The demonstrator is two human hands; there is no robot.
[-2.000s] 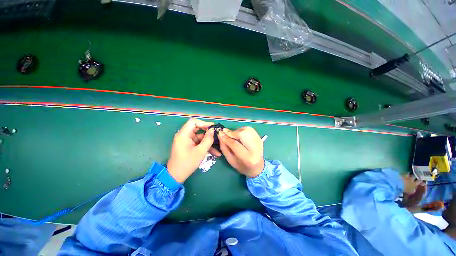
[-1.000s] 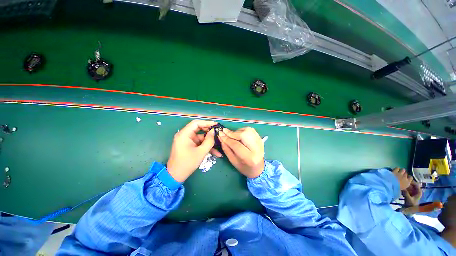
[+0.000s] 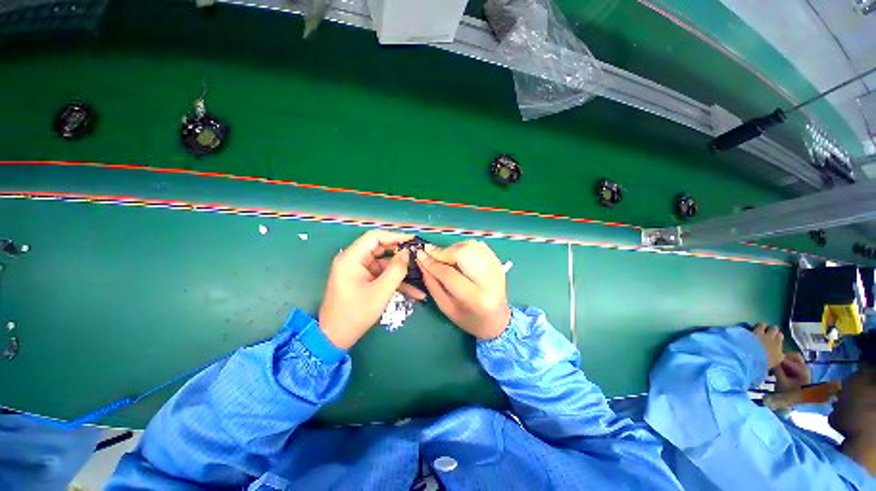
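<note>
A small black round unit (image 3: 413, 251) is held between the fingertips of both hands, over the green bench mat near the belt edge. My left hand (image 3: 357, 288) grips its left side; a blue band is at the wrist. My right hand (image 3: 468, 290) grips its right side. The fingers hide much of the unit. A heap of small white pieces (image 3: 396, 312) lies on the mat just below and between the hands. A thin pale strip (image 3: 507, 268) shows just right of my right hand's fingers.
Black round units (image 3: 204, 133) sit spaced along the green belt (image 3: 365, 115). A metal rail beyond bears a plastic bag (image 3: 552, 72), a white box (image 3: 419, 19) and a black-handled tool (image 3: 748, 130). Another person's hands (image 3: 783, 360) are at right, near a black-and-yellow box (image 3: 826, 305).
The units on the belt have shifted right. My hands stay in nearly the same place, with the black unit turned slightly between the fingertips. The other person's hands have moved.
</note>
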